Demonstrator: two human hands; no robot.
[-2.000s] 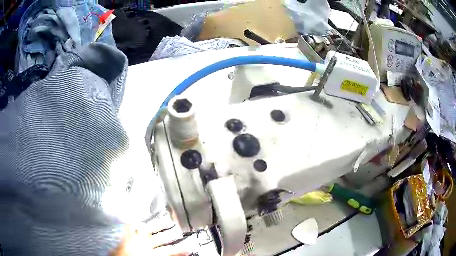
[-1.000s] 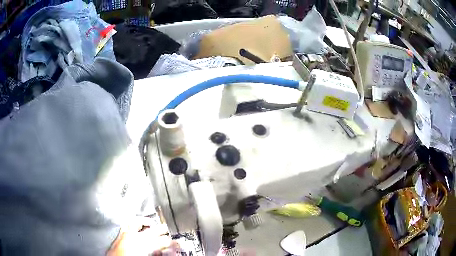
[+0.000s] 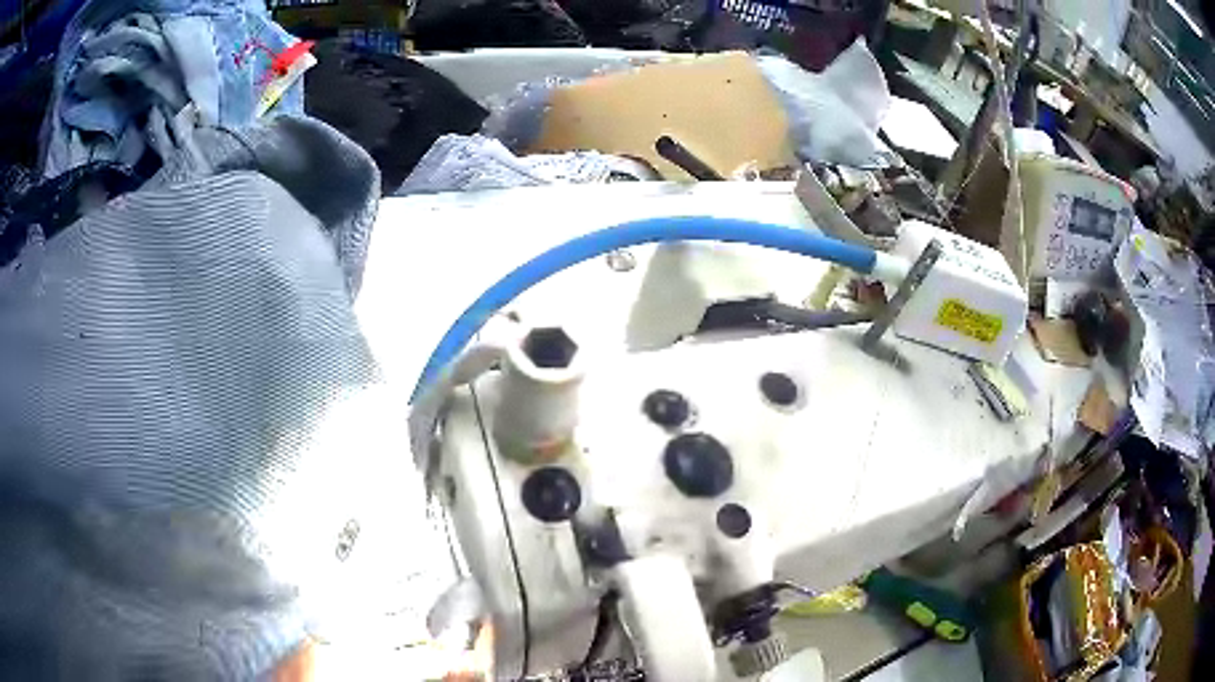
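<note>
The striped grey-blue garment piece (image 3: 187,360) lies in a large soft heap left of the white sewing machine (image 3: 826,453). The machine head has black round plugs and a blue air hose (image 3: 666,229). The needle area is hidden below the head and cut off by the bottom edge. A small glaring patch of what looks like my left hand (image 3: 296,661) shows at the bottom edge by the cloth. Skin-toned fingers, seemingly my right hand (image 3: 466,653), show beside the machine head. Both are cut off and overexposed, so their grip cannot be told.
Light-blue denim-like cloth (image 3: 107,80) lies at the back left. Brown cut pieces (image 3: 666,107) lie behind the machine. A green-handled screwdriver (image 3: 919,606) and a yellow one (image 3: 829,602) lie on the bed. The crowded orange-yellow basket (image 3: 1066,606) stands right, below the control panel (image 3: 1077,220).
The view has shifted, so the machine now sits lower and further right than a second ago. The hand patches stay at the bottom edge. The white chalk-like piece is now mostly cut off.
</note>
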